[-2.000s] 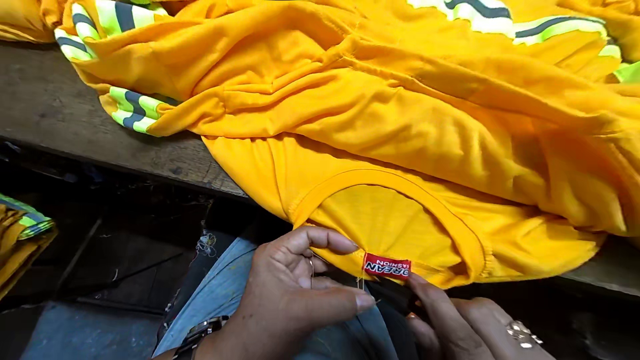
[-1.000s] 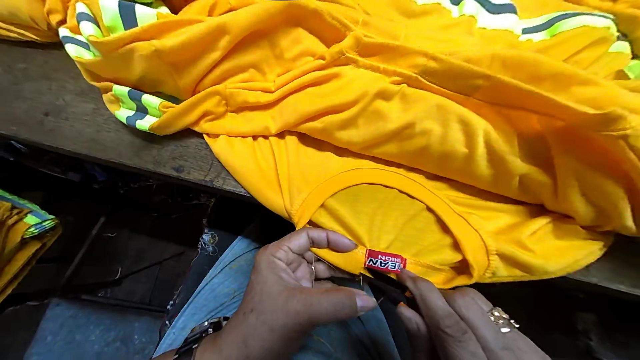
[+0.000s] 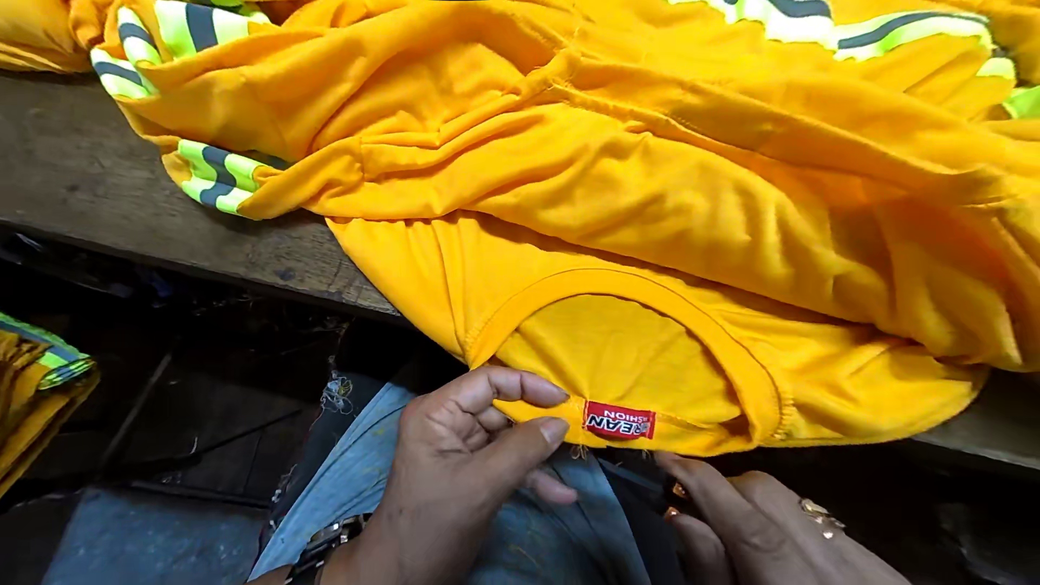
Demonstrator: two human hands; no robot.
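Note:
A yellow knit shirt [image 3: 617,195] with reflective trim lies across the table, its round neckband [image 3: 609,280] near me. A red woven label [image 3: 619,420] bearing writing sits at the neckband's near edge, with short thread ends just below. My left hand [image 3: 479,463] is at the neckband left of the label, thumb and index tips a little apart; whether it grips cloth is unclear. Just below the label's right side, my right hand [image 3: 747,520] holds a small dark hand tool [image 3: 638,481], its tip pointing left; my fingers partly hide it.
The wooden table's edge [image 3: 268,252] runs behind my knees. Folded yellow cloth with reflective trim [image 3: 45,382] is at the far left, low down. More yellow cloth [image 3: 41,36] lies at the table's upper left. My lap in blue denim [image 3: 341,479] is under the hands.
My right hand has drawn down from the label, and more of the label and the dark tool shows. The thread that stood between my left fingertips two seconds ago is no longer seen there.

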